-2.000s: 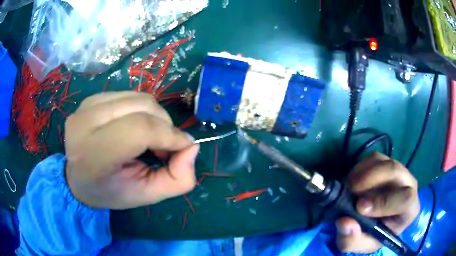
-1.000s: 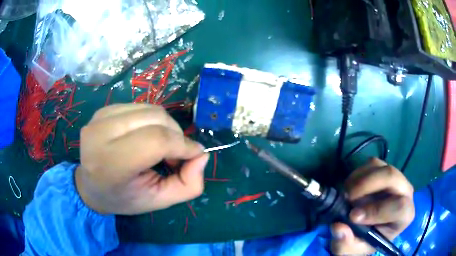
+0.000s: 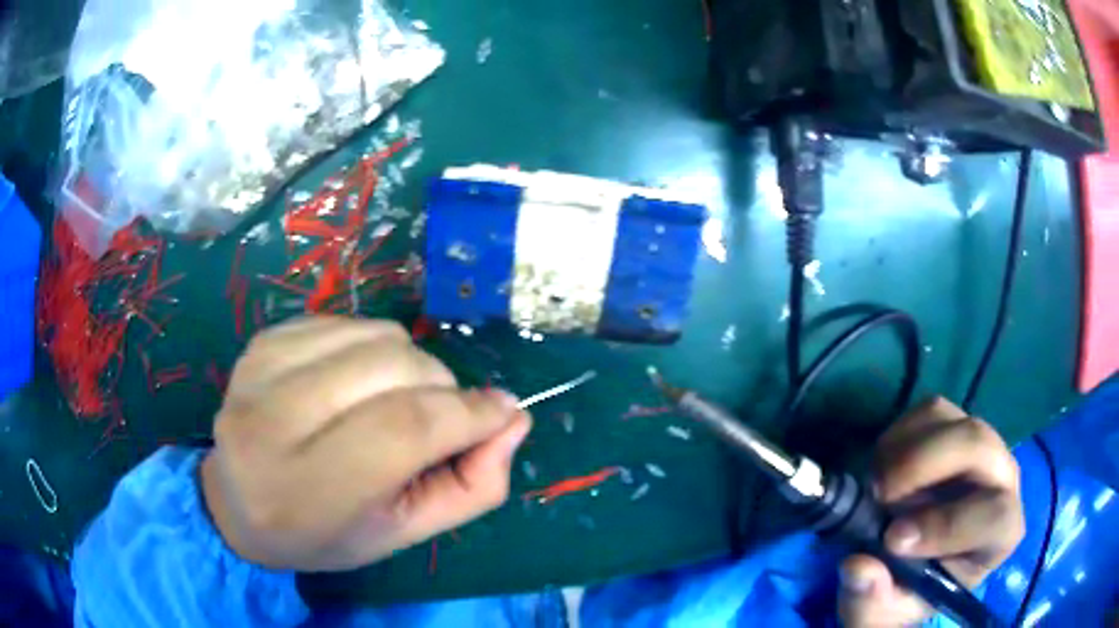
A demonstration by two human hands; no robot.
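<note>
My left hand (image 3: 368,442) pinches a thin silvery solder wire (image 3: 556,391) between thumb and finger, its free end pointing right. My right hand (image 3: 939,515) holds a black-handled soldering iron (image 3: 745,443) by the grip, its tip pointing up and left. The iron tip and the wire end are apart, both below a block (image 3: 563,255) that is blue with a dirty white middle band. Small silvery bits sit at the block's lower edge. A few short red wires (image 3: 573,485) lie below, among small silvery parts.
A clear bag of silvery bits (image 3: 246,104) lies at upper left, with a red wire pile (image 3: 86,313) below it. A black iron stand (image 3: 859,61) with a yellow sponge (image 3: 1028,49) is at upper right. A black cord (image 3: 914,350) loops beside my right hand. A pink-red sheet (image 3: 1101,245) is far right.
The view has shifted, so the block, bag and stand appear farther left. The iron tip has moved away from the wire end, widening the gap. Both hands keep their holds.
</note>
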